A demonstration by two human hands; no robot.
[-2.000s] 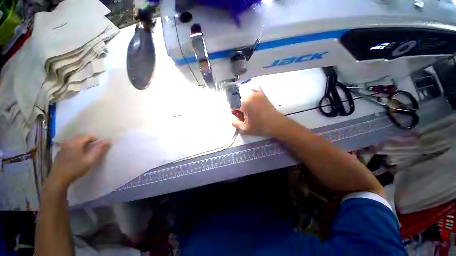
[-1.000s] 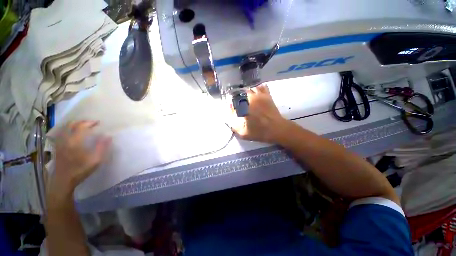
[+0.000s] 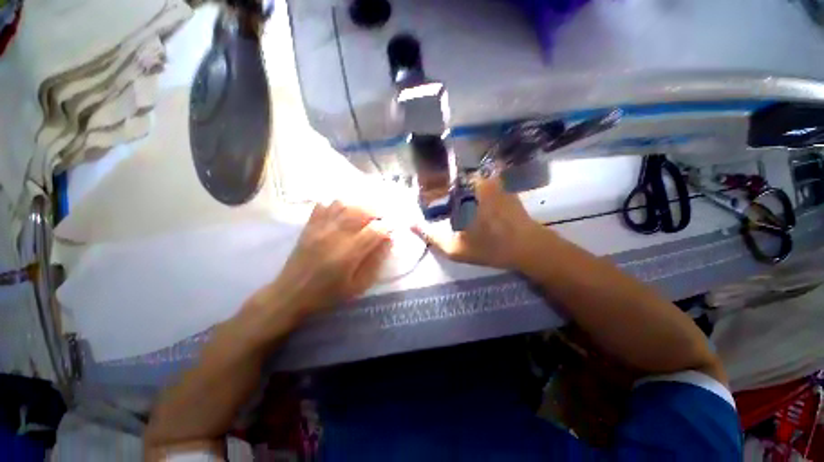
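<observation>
A cream garment panel (image 3: 172, 226) lies on the sewing table under the machine's needle area, with a whiter cloth (image 3: 154, 293) along its near side. My left hand (image 3: 339, 248) rests on the cloth just left of the needle area, fingers bent together. My right hand (image 3: 488, 226) is right of the presser area, its fingertips at the cloth edge; whether it pinches the cloth is not clear. The needle and presser foot are lost in glare behind the chrome guard (image 3: 429, 149). The white machine head (image 3: 650, 81) is above.
A grey oval lamp head (image 3: 230, 126) hangs left of the machine. Stacked cut panels (image 3: 99, 90) lie far left. Black-handled scissors (image 3: 658, 198) and second shears (image 3: 766, 226) lie right. A printed ruler (image 3: 452, 305) runs along the front edge. A red crate (image 3: 781, 406) is low right.
My left hand has moved right, from the cloth's left part to beside the needle area. My right hand has stayed near the presser area. The view has moved closer to the machine.
</observation>
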